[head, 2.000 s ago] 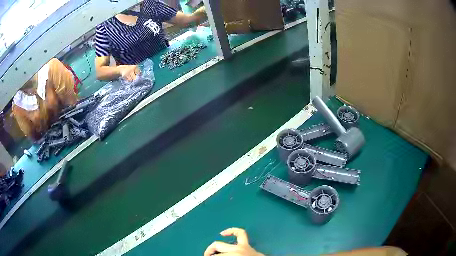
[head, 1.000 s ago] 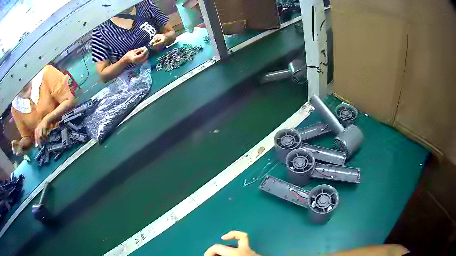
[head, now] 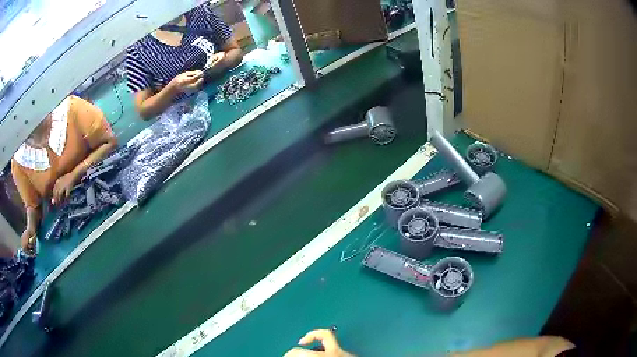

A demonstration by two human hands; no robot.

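Several grey fan units lie on the green bench right of centre. The nearest fan unit (head: 450,279) has its round head face up and its handle channel open, with red wire inside. Two more fan heads (head: 418,226) sit just behind it. A smooth-handled fan unit (head: 486,194) lies across the back ones. My right hand (head: 318,344) is at the bottom edge, cut off, fingers curled, left of and apart from the units. A tiny dark thing shows by its fingertips; whether it is held is unclear. My left hand is out of the picture.
The green conveyor belt (head: 230,216) carries a fan unit (head: 379,126) and another (head: 44,308) at far left. A pale rail (head: 279,277) edges the bench. A white post (head: 438,77) and cardboard (head: 538,84) stand right. Two people sit opposite by handle shells (head: 87,199) and a plastic bag (head: 167,143).
The right-hand belt unit has come out from behind the post and moved left. The far-left one has moved further left. My right hand has shifted slightly; the tiny dark thing now shows.
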